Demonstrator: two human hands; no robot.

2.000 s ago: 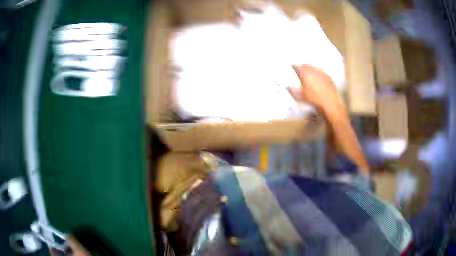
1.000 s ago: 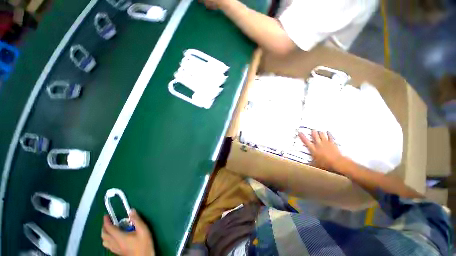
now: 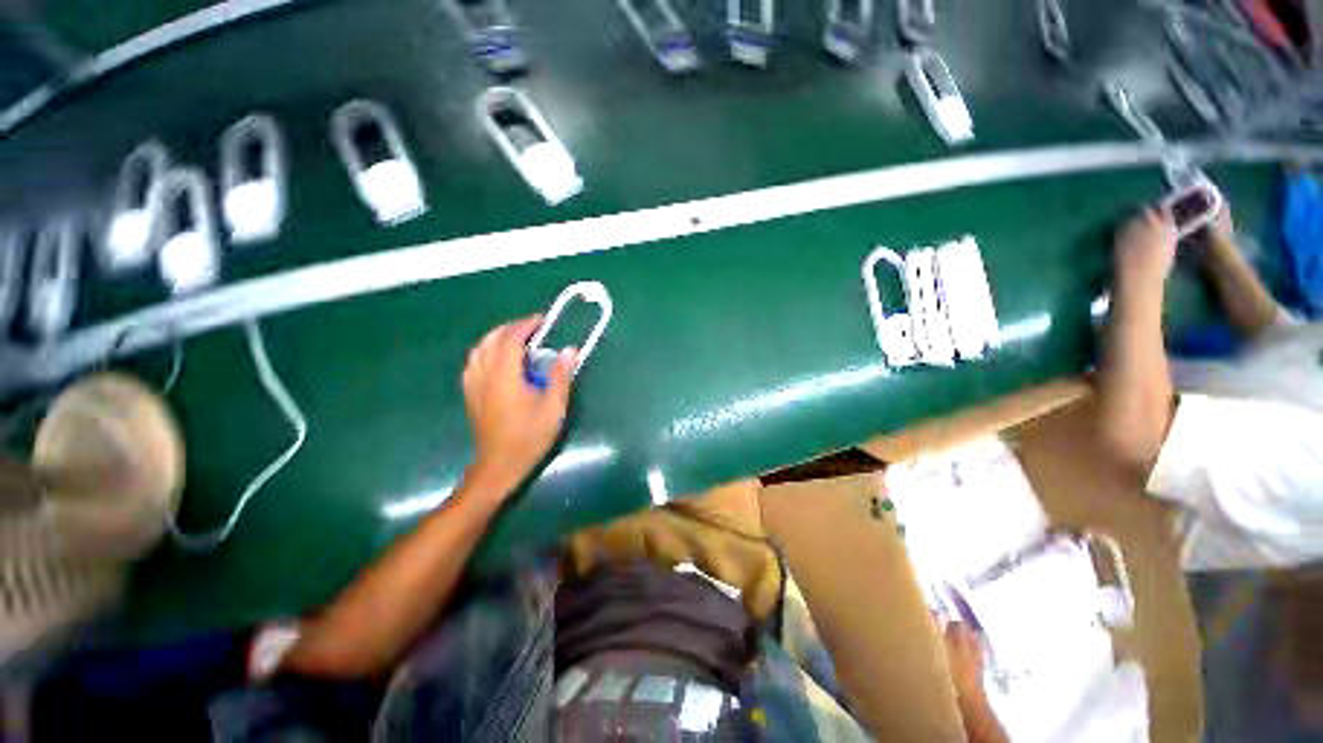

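Note:
My left hand (image 3: 515,404) holds an open loop housing half (image 3: 583,317) by its wide end over the green bench, with a bit of blue showing at the fingers. My right hand (image 3: 968,672) is inside the cardboard carton (image 3: 834,588) at the lower right, on or beside the white parts (image 3: 1045,595). It is partly cut off and blurred, and its grip cannot be made out. Several white cover halves (image 3: 932,305) stand in a tight row on the bench at the right.
Loop parts lie beyond the long pale strip (image 3: 639,225). A beige desk fan (image 3: 109,447) and its white cord (image 3: 290,414) are at the left. A co-worker's hands (image 3: 1146,247) hold a loop part at the right.
The view has swung, so the bench now runs across the picture and the carton sits lower right. The left hand still holds the loop housing half; the right hand is still in the carton.

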